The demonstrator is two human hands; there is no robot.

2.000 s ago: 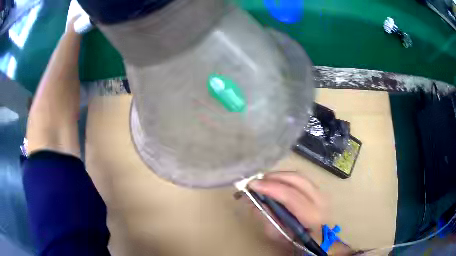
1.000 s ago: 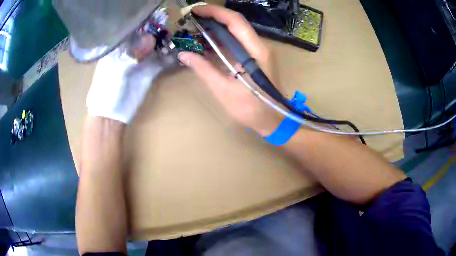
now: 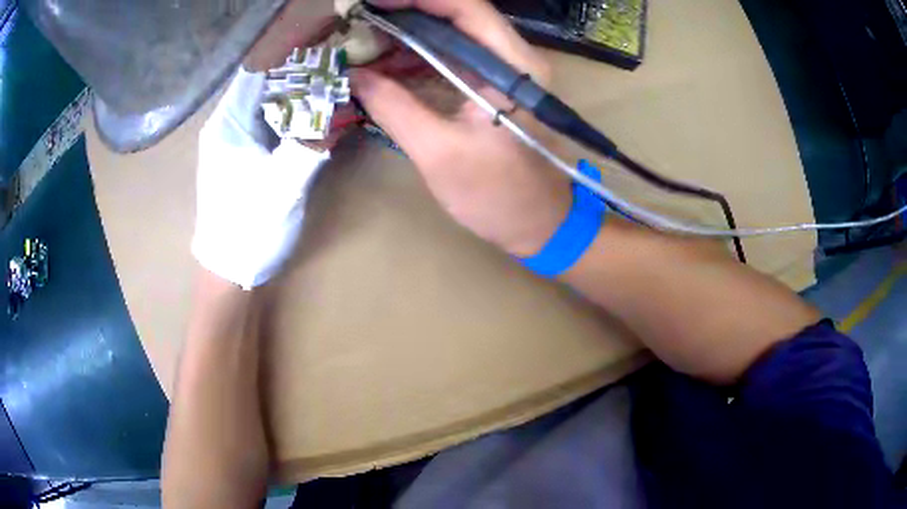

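Note:
A white plastic housing (image 3: 306,91) with brass-coloured metal strips is held in my left hand (image 3: 261,184), which wears a white glove. My right hand (image 3: 448,139), with a bright blue band at the wrist, holds the black soldering iron (image 3: 477,62), and its fingers touch or lie close to the housing's right side. A thin silvery tube (image 3: 453,78) runs along the iron. A cream-white block (image 3: 348,10) is at the iron's front. The iron's tip is hidden. A red wire shows faintly below the housing.
The grey fume hood (image 3: 159,60) covers the upper left. The black iron stand (image 3: 572,38) with yellow cleaner is at the top right on the tan cardboard (image 3: 448,348). Small assemblies (image 3: 27,276) lie on the green bench at the left. A black cable trails right.
My left hand came from the upper left to meet my right under the hood. Since one second ago, the white housing has come into view between the hands, where a green board showed.

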